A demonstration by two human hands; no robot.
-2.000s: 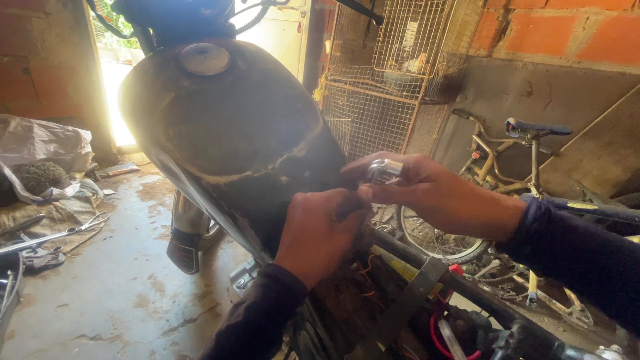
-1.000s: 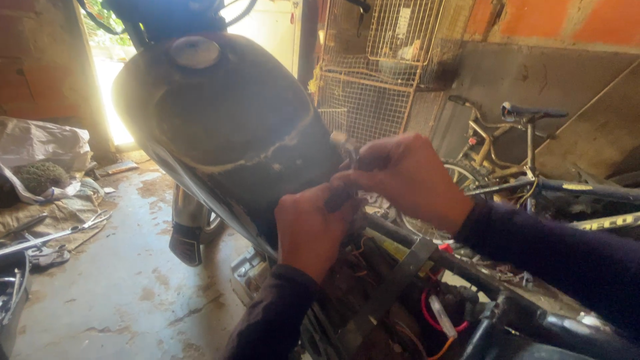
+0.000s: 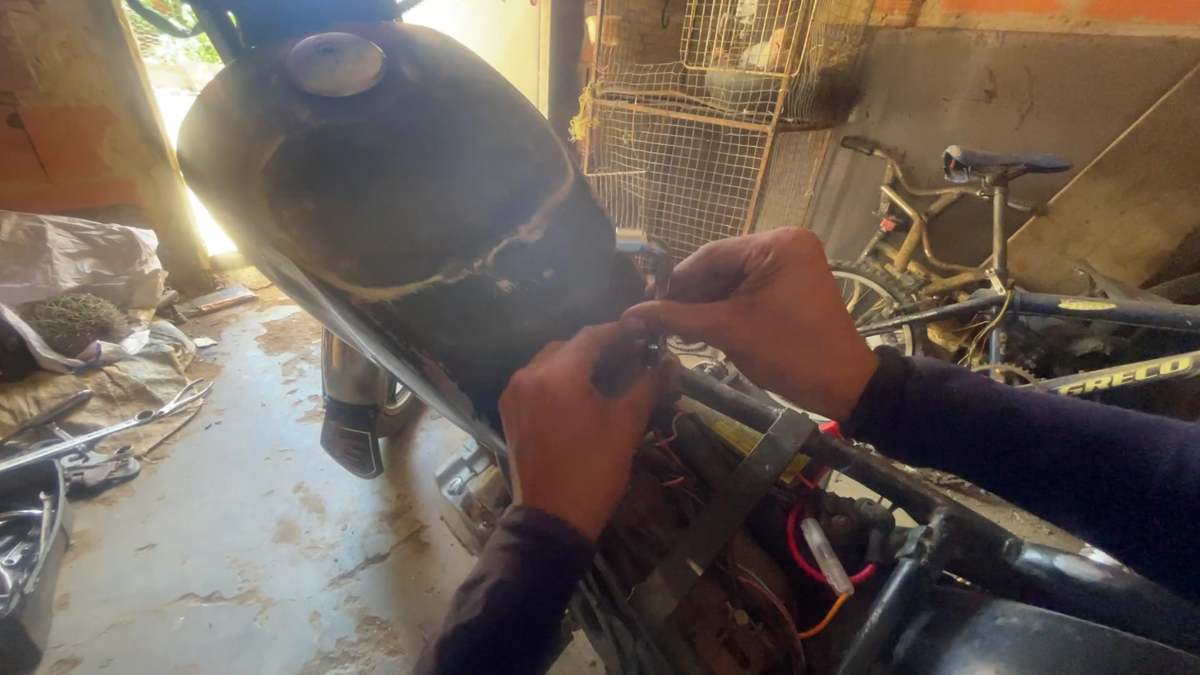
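A dark, scuffed motorcycle fuel tank [image 3: 403, 178] with a round metal cap [image 3: 336, 64] fills the upper left middle. At its rear end, my left hand [image 3: 577, 422] has its fingers curled around a small dark part that is mostly hidden. My right hand [image 3: 764, 319] pinches a small shiny metal piece [image 3: 659, 272] just above the left fingertips; its exact kind cannot be told. Both hands meet over the motorcycle frame [image 3: 844, 459], where a flat metal strap [image 3: 731, 506] crosses and a pink wire [image 3: 797, 544] shows below right.
Bicycles [image 3: 998, 305] lean at the right, before the wall. Wire cages [image 3: 684, 141] stand behind the tank. On the left lie wrenches [image 3: 103, 436], an open tool box [image 3: 37, 562] and a cloth sack [image 3: 141, 375] on the floor.
Two seconds ago the right hand held a shiny metal piece apart from the left hand, with its palm side showing; now its fingers are turned down, close against the left fingers.
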